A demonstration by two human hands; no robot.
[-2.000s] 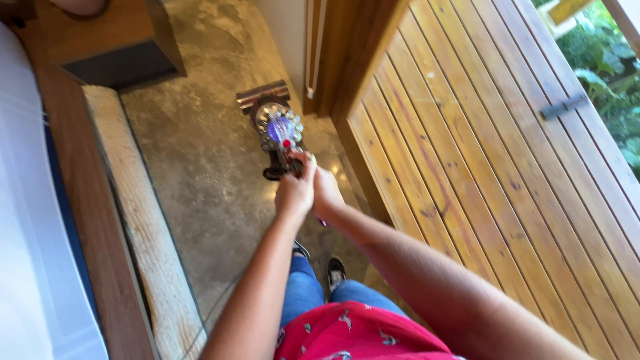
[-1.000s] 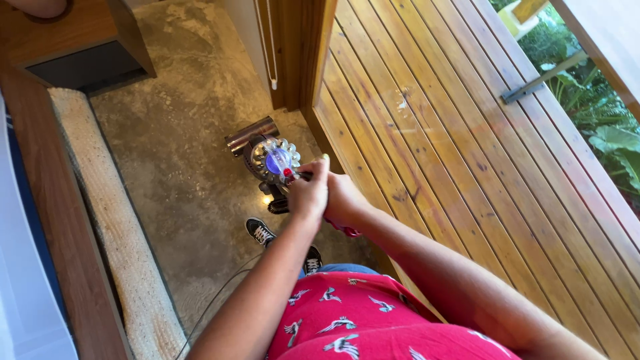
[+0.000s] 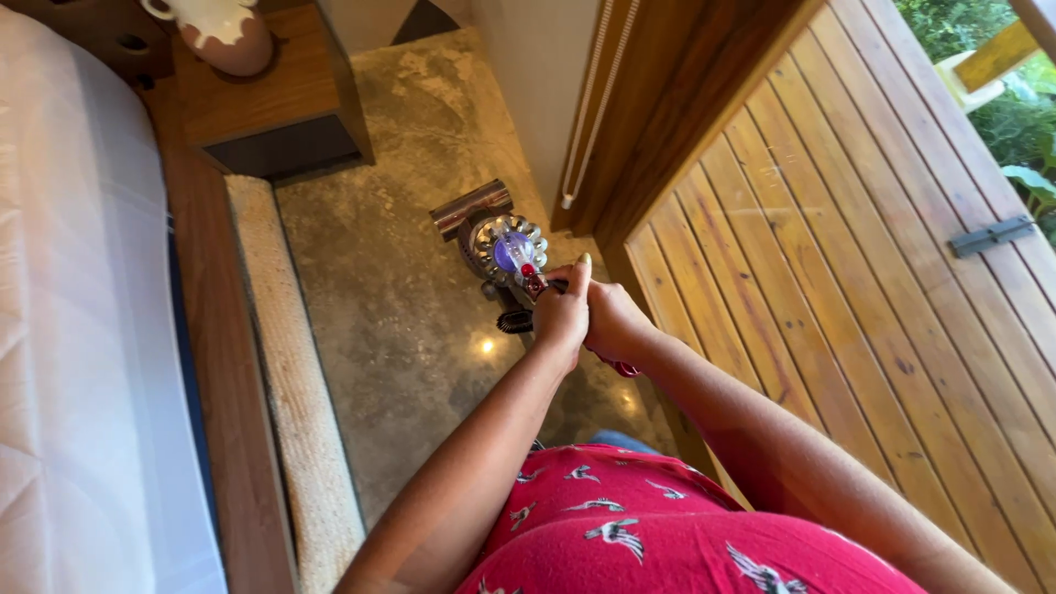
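A cordless stick vacuum cleaner (image 3: 510,247) with a purple centre and a ring of silvery cyclones is at mid-view above the concrete floor. Its wide cleaner head (image 3: 472,209) shows beyond the body, over the floor. Both hands are closed together around its handle. My left hand (image 3: 564,312) is nearer the body, thumb up along the grip. Against it on the right is my right hand (image 3: 615,320), with a red part of the vacuum showing just below. A small black brush attachment (image 3: 515,321) sits beside the handle. My palms hide most of the grip.
A bed (image 3: 82,330) on a wooden platform (image 3: 235,396) lies left, with a woven rug (image 3: 289,388) along it. A wooden nightstand (image 3: 264,99) bearing a vase (image 3: 223,37) stands upper left. Blind cords (image 3: 587,107) hang by the door frame (image 3: 685,107), beside the wooden deck (image 3: 858,272).
Both hands stay closed on the vacuum's handle. The shoes seen below the hands earlier are now out of sight. The view has shifted, showing more of the bed and nightstand.
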